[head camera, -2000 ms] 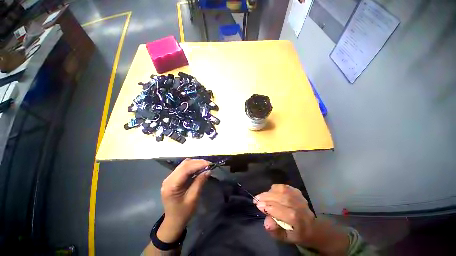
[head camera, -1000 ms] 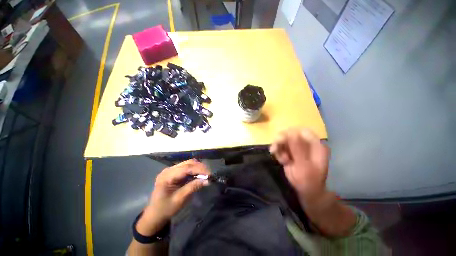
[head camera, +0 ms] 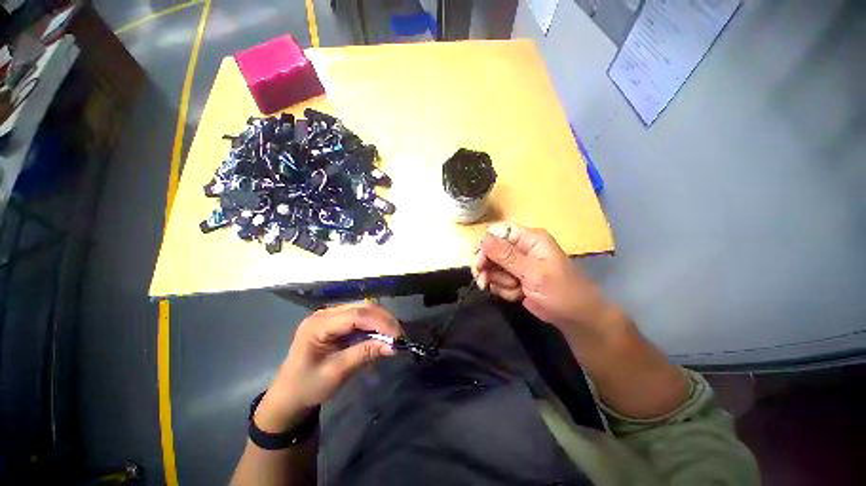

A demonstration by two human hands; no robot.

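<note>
My left hand (head camera: 344,344) is bare, with a black wristband, and pinches a small black-and-silver fitting (head camera: 414,347) above my dark apron. My right hand (head camera: 532,271) is near the table's front edge, thumb and fingers pinched on a thin dark brush (head camera: 463,302) that slants down toward the fitting. Whether the brush tip touches the fitting cannot be made out. A loose pile of fittings (head camera: 294,185) lies on the left of the tan table (head camera: 418,104). A pale jar (head camera: 469,197) with a crusted black top stands right of the pile.
A pink box (head camera: 279,74) sits at the table's back left corner. A grey wall (head camera: 741,218) with a paper sheet (head camera: 672,52) is close on the right. A long bench (head camera: 43,104) runs along the left, beyond a yellow floor line.
My right hand has moved up from the apron to near the table's front edge; the brush's pale handle end no longer shows. My left hand still holds a fitting. The view has shifted slightly.
</note>
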